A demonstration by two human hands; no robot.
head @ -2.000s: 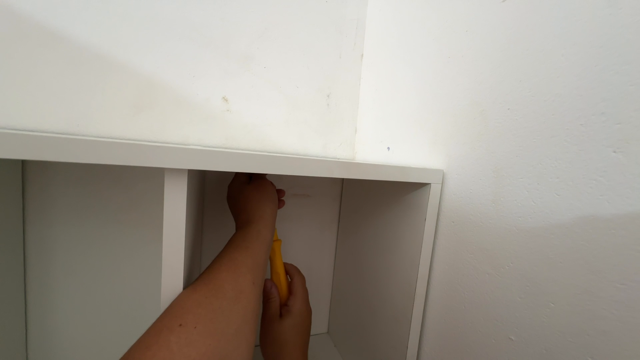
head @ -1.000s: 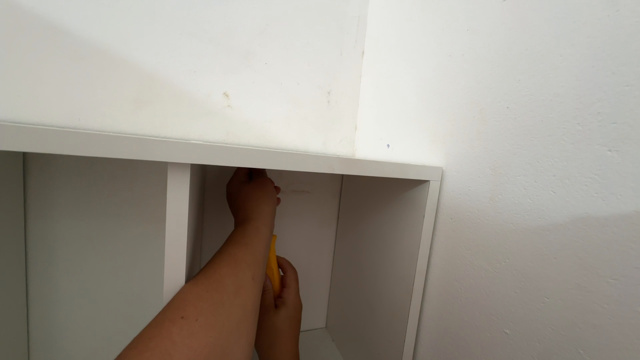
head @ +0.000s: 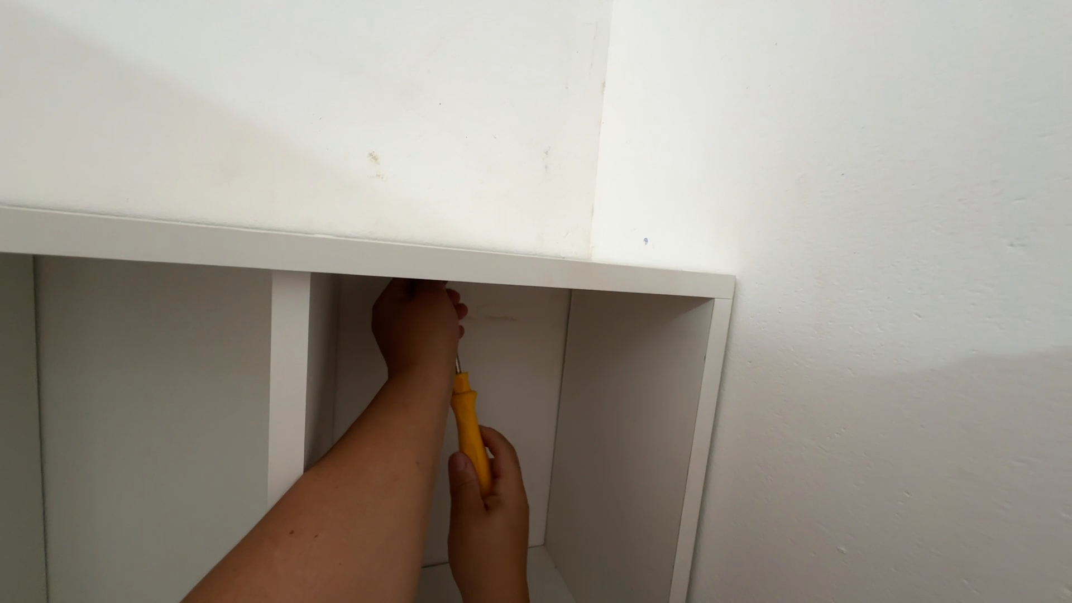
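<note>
A screwdriver with a yellow handle (head: 468, 423) points upward inside the right compartment of a white cabinet (head: 502, 270). My right hand (head: 490, 523) grips the lower end of its handle. Above it, my left hand (head: 416, 327) is raised to the underside of the cabinet's top panel, beside the upper end of the screwdriver's metal shaft (head: 458, 363). The screwdriver's tip is hidden behind the left hand, and so is whatever those fingers touch or hold. My left forearm crosses in front of the compartment from the lower left.
An upright divider (head: 289, 377) stands left of my left hand, with another compartment beyond it. The cabinet's right side panel (head: 636, 419) bounds the space close to a white wall (head: 904, 377). A second wall surface (head: 293, 109) rises behind the top panel.
My right hand has stayed on the screwdriver handle, sitting a little lower on it now, with more of the yellow handle showing than one second ago. My left hand remains under the top panel.
</note>
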